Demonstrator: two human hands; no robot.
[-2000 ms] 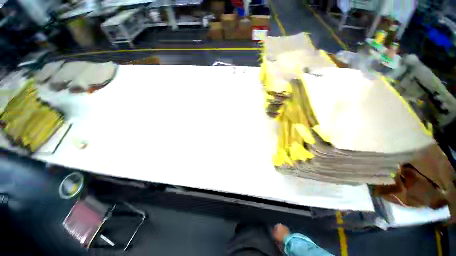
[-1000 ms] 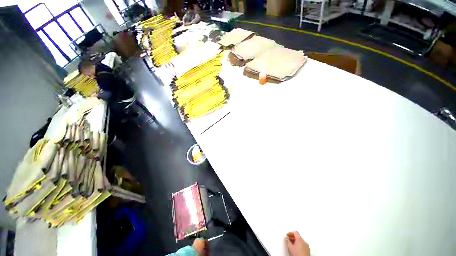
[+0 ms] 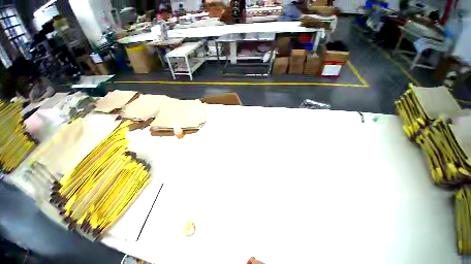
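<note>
A white-topped table (image 3: pixel 289 170) lies in front of me. A stack of panels with many yellow ends (image 3: pixel 106 180) is fanned at its left. A pale board (image 3: pixel 135 219) with a dark edge lies beside that stack. A small whitish-orange scrap (image 3: pixel 189 228) lies on the table right of the board. Only a small bit of one hand (image 3: pixel 254 261) shows at the bottom edge, cut off; I cannot tell which hand it is or its grip. The other hand is out of the picture.
Brown-edged pieces (image 3: pixel 178 116) lie in low piles at the far left, with a small orange bottle (image 3: pixel 178 132) beside them. More yellow-edged panel stacks (image 3: pixel 436 149) stand at the right. Part of a white bin (image 3: pixel 131 259) shows below the near edge. Cartons (image 3: pixel 297 62) stand beyond the table.
The view has swung back right from the left side and sits closer to the table. The left-hand stack is nearer, the chair is out of view, and the right-hand stacks have entered. Both hands have mostly left the picture.
</note>
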